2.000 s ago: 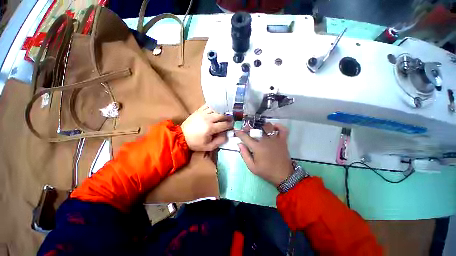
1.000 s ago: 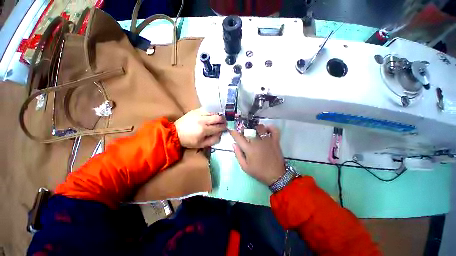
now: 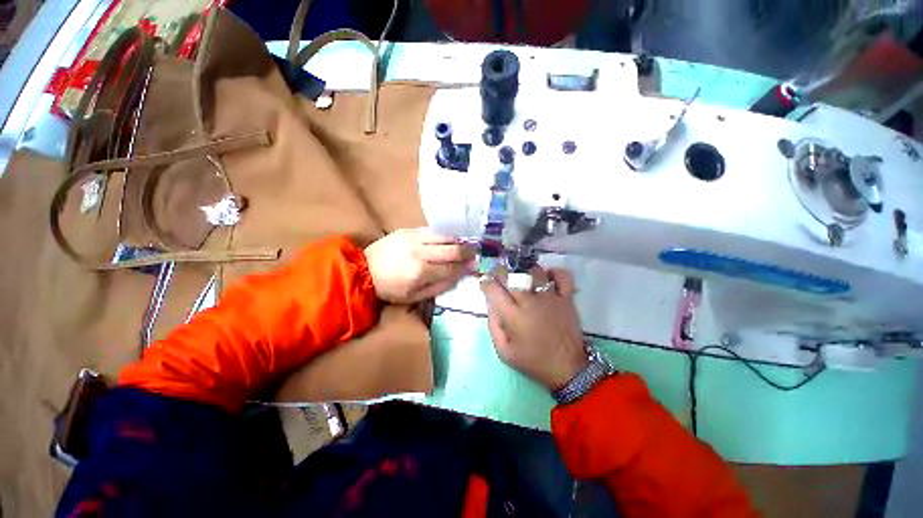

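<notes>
The tan bag panel (image 3: 344, 366) lies left of the white sewing machine head (image 3: 597, 172), its right edge reaching the needle area. My left hand (image 3: 420, 265) rests at that edge with thumb and fingers pinched beside the presser foot (image 3: 495, 248); what is between the fingertips is too small to make out. My right hand (image 3: 536, 326) is at the right side of the presser foot, fingers bent, a ring and something white at the fingers. The fingertips of both hands are close together at the needle area, and what lies under them is hidden.
Tan strap handles (image 3: 162, 147) lie looped on the panels at left. A red printed packet (image 3: 66, 86) lies behind them. Pink thread snips (image 3: 689, 314) with a dark cord stand on the machine bed. The pale green table (image 3: 810, 415) runs along the front and right.
My view has shifted slightly. My left hand stays at the presser foot's left; my right fingers are more bent than two seconds ago. The panel's front edge has moved slightly left relative to the machine.
</notes>
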